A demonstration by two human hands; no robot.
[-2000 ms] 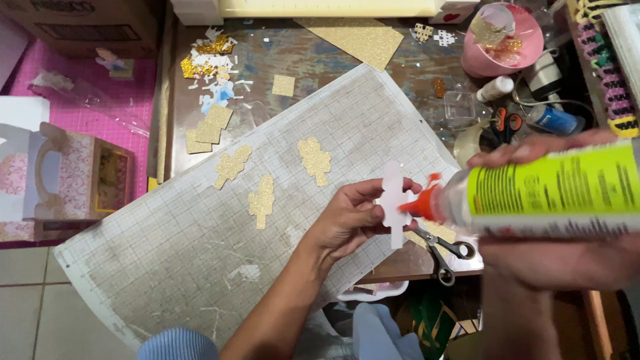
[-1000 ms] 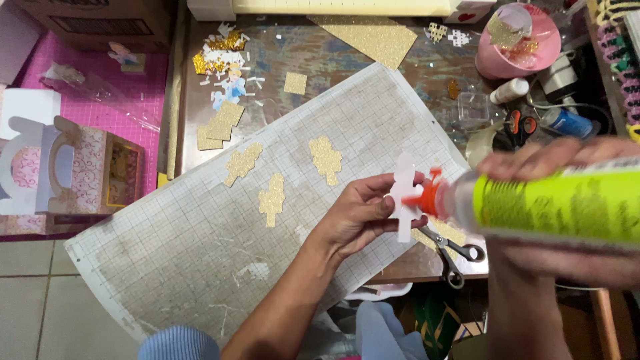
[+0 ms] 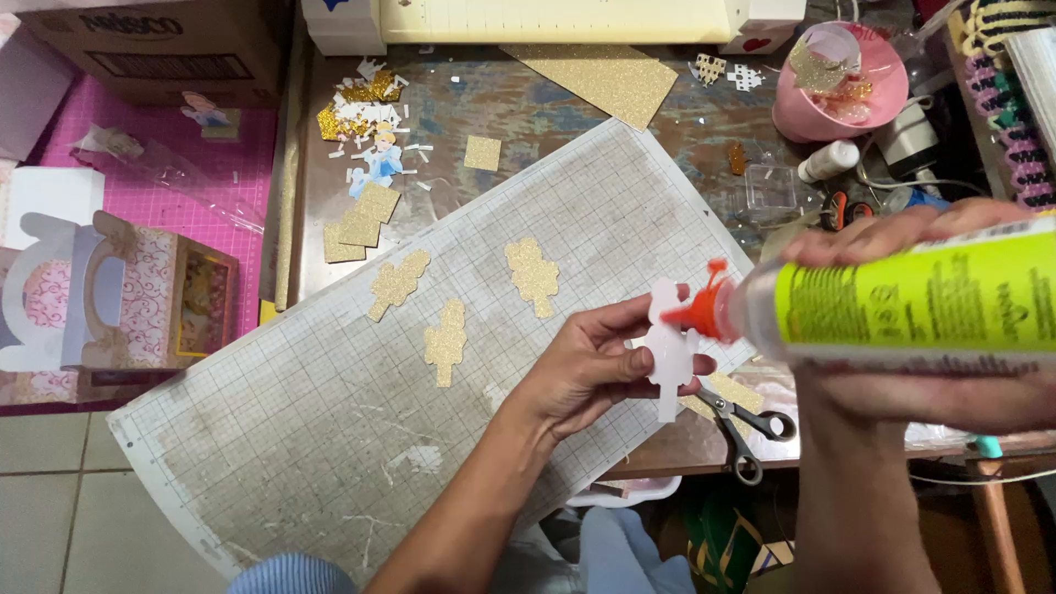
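Observation:
Between the thumb and fingers of my left hand (image 3: 598, 363) is a white paper cutout (image 3: 670, 363) with rounded lobes and a narrow stem. My right hand (image 3: 899, 396) grips a glue bottle (image 3: 916, 297) with a yellow-green label, held sideways. Its red nozzle (image 3: 701, 315) points left, over the upper part of the cutout; whether the tip touches the paper I cannot tell. Gold glitter cutouts (image 3: 446, 342) of a similar shape lie on the gridded cutting mat (image 3: 330, 429), left of my left hand. Scissors with dark handles (image 3: 734, 429) lie below the cutout, near the table's front edge.
Glitter paper squares (image 3: 482, 153), a larger glitter sheet (image 3: 610, 78) and paper scraps (image 3: 363, 107) lie behind the mat. A pink cup (image 3: 841, 91), a small white bottle (image 3: 828, 161) and orange-handled scissors (image 3: 841, 210) stand or lie back right. A decorated paper box (image 3: 124, 289) is at left.
The nozzle now points at the upper part of the white cutout, higher than two seconds ago. Both hands keep their holds, and the glitter cutouts still lie on the mat.

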